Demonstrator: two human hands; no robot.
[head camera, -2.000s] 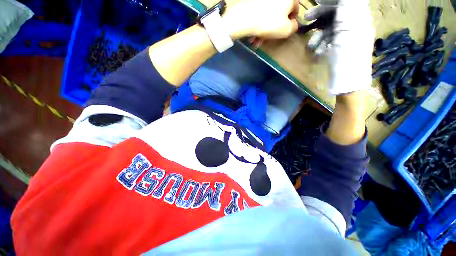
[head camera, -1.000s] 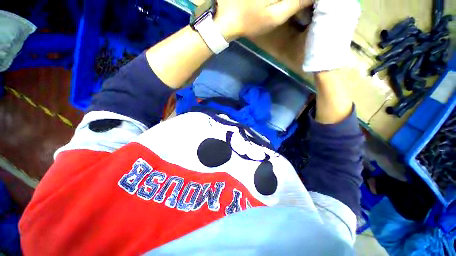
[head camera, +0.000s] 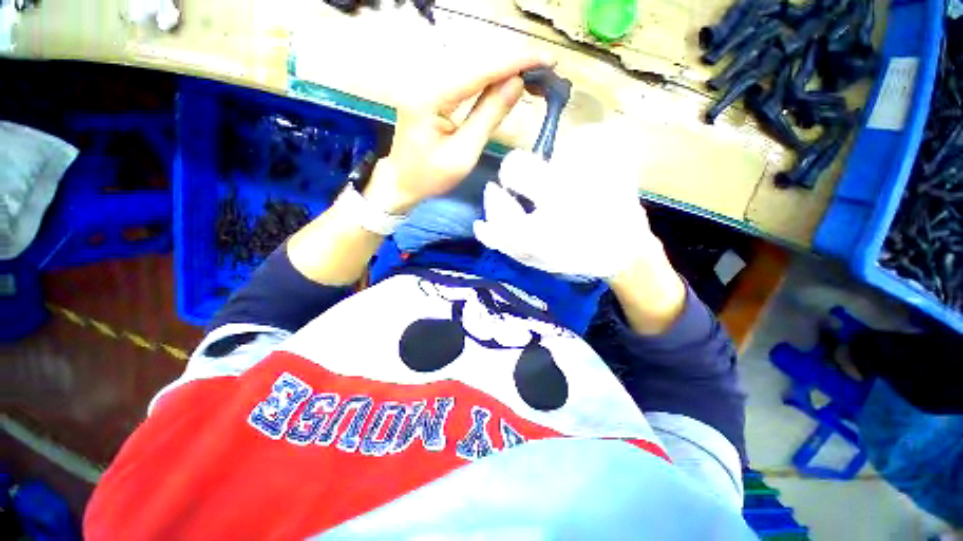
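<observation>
A black leg part (head camera: 551, 114) stands slightly tilted between my hands, above the table's near edge. My right hand (head camera: 576, 206), in a white glove, grips its lower end. My left hand (head camera: 444, 143), bare with a watch, has its thumb and forefinger closed on the bent upper end. Whether a separate small piece is between those fingertips cannot be told. A pile of black leg parts (head camera: 787, 74) lies on the cardboard at the upper right. A green cap (head camera: 611, 17) is at the top edge.
A blue tray (head camera: 857, 201) full of black legs is at the right. A deep blue bin (head camera: 193, 201) with dark parts is below the table at the left. Small dark pieces (head camera: 422, 8) lie at the far edge. A blue stool (head camera: 824, 407) and a person's leg (head camera: 919, 444) are at the lower right.
The view has shifted, and the green cap now shows. Both hands have come nearer my body, and the leg part between them is now plainly visible.
</observation>
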